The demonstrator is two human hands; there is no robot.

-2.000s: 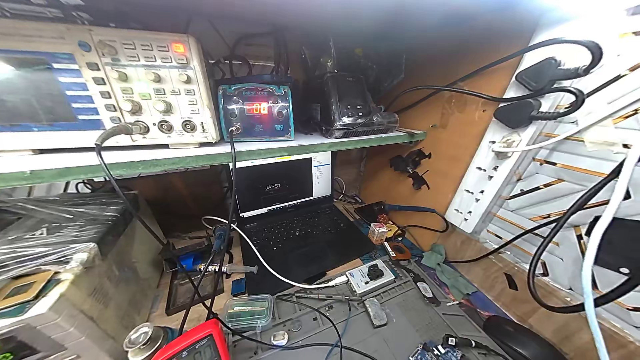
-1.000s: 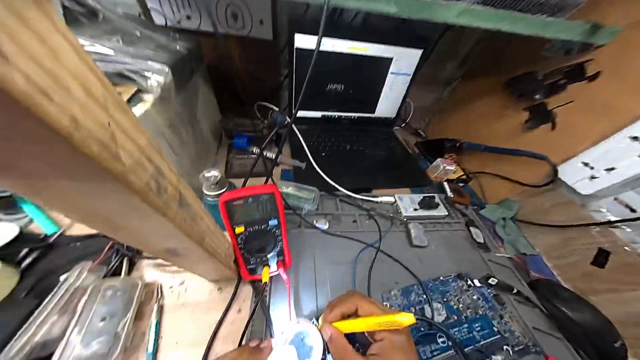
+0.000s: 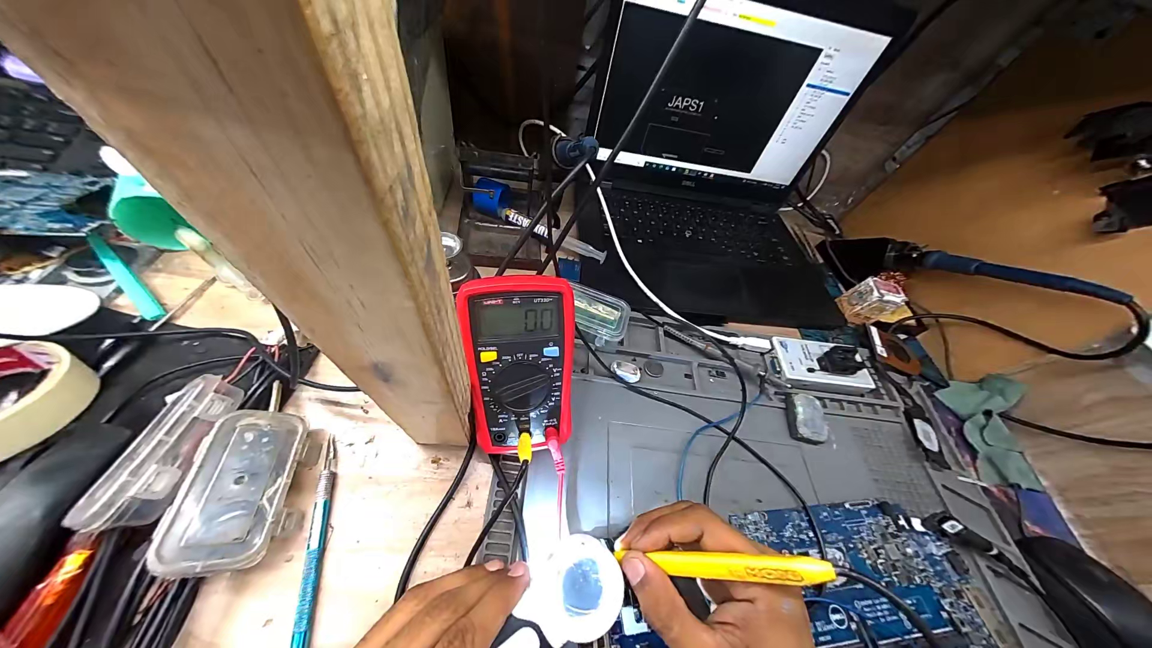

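In the head view my right hand [image 3: 711, 576] grips a yellow test probe [image 3: 738, 567] with a black cable, its front end by the rim of a bright round lamp-like piece [image 3: 580, 587]. My left hand [image 3: 454, 605] lies just left of that piece, fingers together; whether it holds anything is hidden by glare. A red and black digital multimeter [image 3: 517, 364] stands above both hands, with a yellow plug and a red plug in its jacks. A blue circuit board [image 3: 864, 558] lies beneath and right of my right hand on a grey work mat [image 3: 630, 459].
An open black laptop [image 3: 702, 234] stands at the back. A wooden post [image 3: 360, 207] rises left of the multimeter. Clear plastic boxes [image 3: 229, 490] and a teal pen-like tool [image 3: 315, 549] lie at left. Loose cables cross the mat. A black mouse [image 3: 1093, 585] sits at lower right.
The view has swung down and left from the oscilloscope shelf. Both hands were absent two seconds ago and were in view one second ago, the right one holding the yellow probe.
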